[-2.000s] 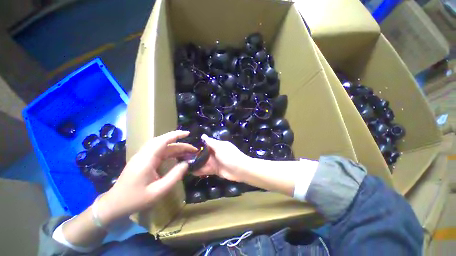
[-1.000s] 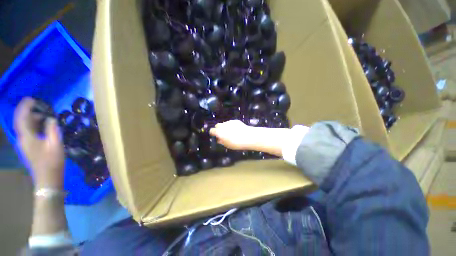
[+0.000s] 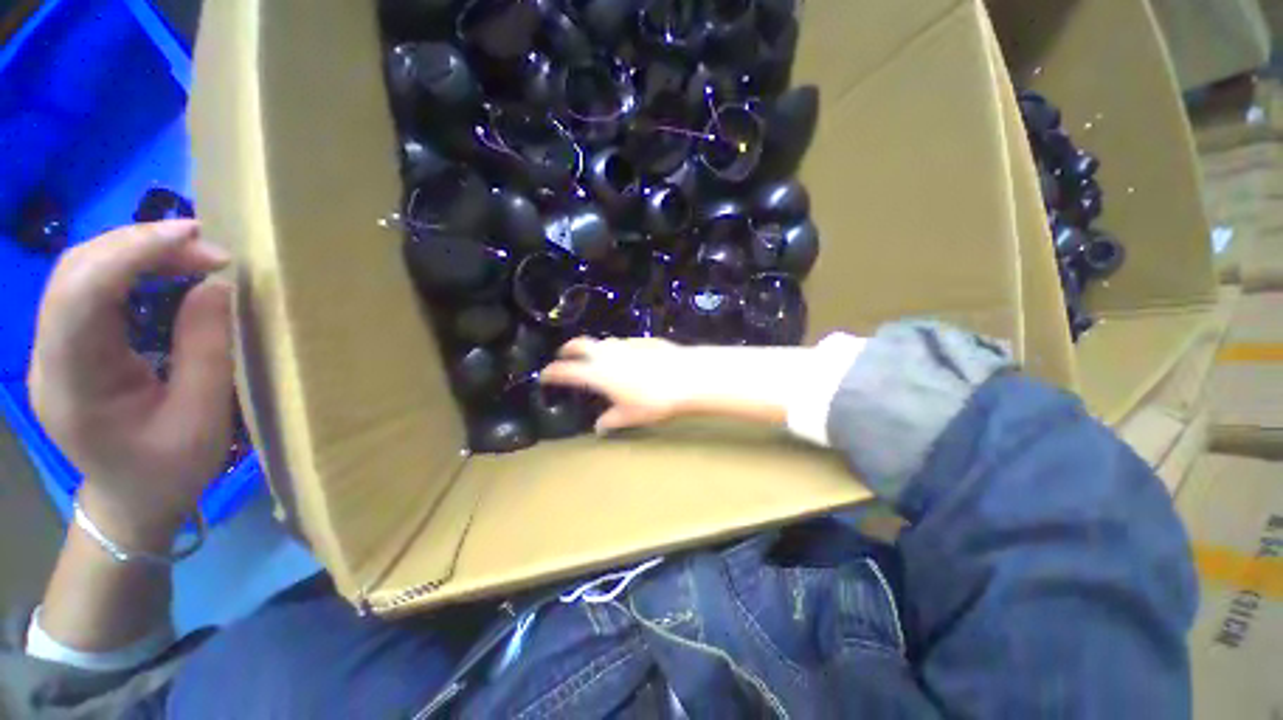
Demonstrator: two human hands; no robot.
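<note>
Many glossy black plastic housings [image 3: 570, 232] with thin pink and pale wires fill the open brown carton [image 3: 901, 197] in front of me. My right hand [image 3: 626, 380] reaches in from the right, its fingers on the housings near the carton's front; whether it grips one cannot be told. My left hand [image 3: 141, 366] is at the carton's left wall, over the blue tote [image 3: 106, 134], with fingers and thumb apart and nothing seen in them. More black housings [image 3: 162, 207] lie in the tote, partly hidden behind my left hand.
A second open carton [image 3: 1147, 331] with black housings [image 3: 1076, 197] stands to the right. Brown cartons with orange tape [image 3: 1245, 566] are stacked at the far right. The main carton's left wall [image 3: 303, 310] stands between the housings and the tote.
My left hand let go of a housing over the tote and moved back right to the carton wall. My right hand moved from the held housing down onto the pile. The view shifted.
</note>
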